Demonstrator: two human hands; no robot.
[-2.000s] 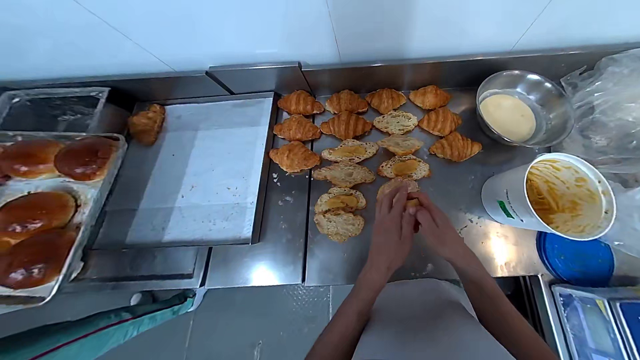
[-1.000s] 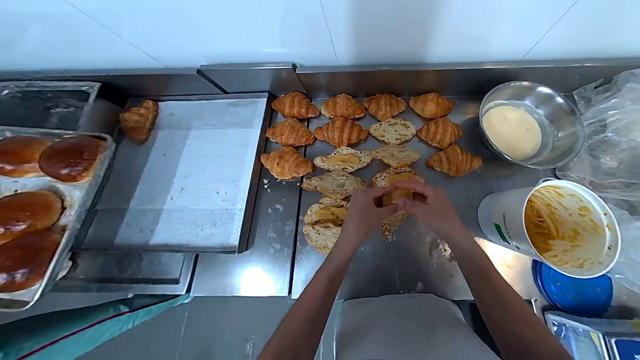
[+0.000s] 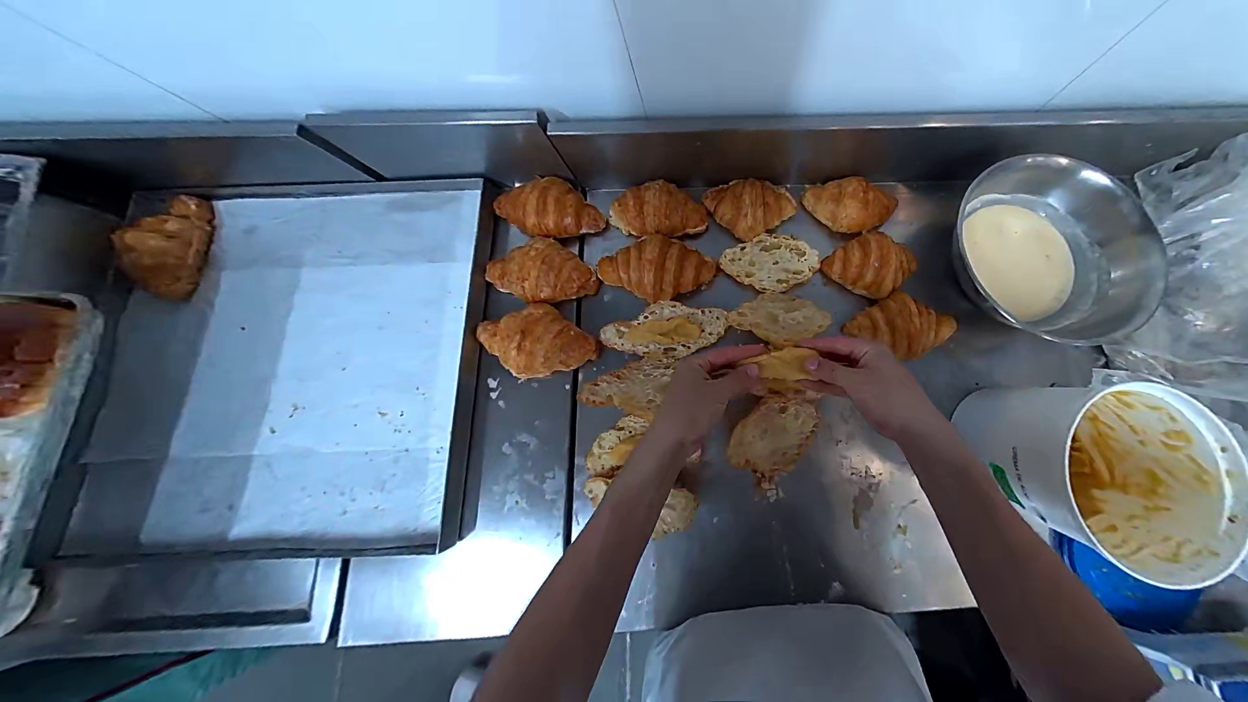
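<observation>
My left hand (image 3: 704, 392) and my right hand (image 3: 867, 382) meet over the steel counter, their fingertips holding a piece of yellow filling (image 3: 786, 365) between them. Beneath it lies an opened croissant, partly covered; its other half (image 3: 775, 434) lies cut side up just below. To the left, a croissant half (image 3: 667, 330) bears yellow filling, with a plain half (image 3: 639, 386) under it. My left forearm partly hides another opened, filled croissant (image 3: 616, 446). A bare cut half (image 3: 770, 262) and a further half (image 3: 780, 319) lie above my hands. Several whole-looking croissants (image 3: 656, 268) surround these.
Left, a paper-lined tray (image 3: 322, 361) holds one croissant (image 3: 168, 246). Glazed buns (image 3: 34, 356) sit at the far left edge. Right are a steel bowl (image 3: 1121, 253) with pale cream, a white tub (image 3: 1024, 439) smeared with yellow filling, a blue lid (image 3: 1121, 585) and clear plastic bags (image 3: 1204, 253).
Both hands are now farther apart, with the yellow piece stretched between the fingertips. The croissant half below them, largely hidden earlier, is now in plain sight. The view has shifted closer.
</observation>
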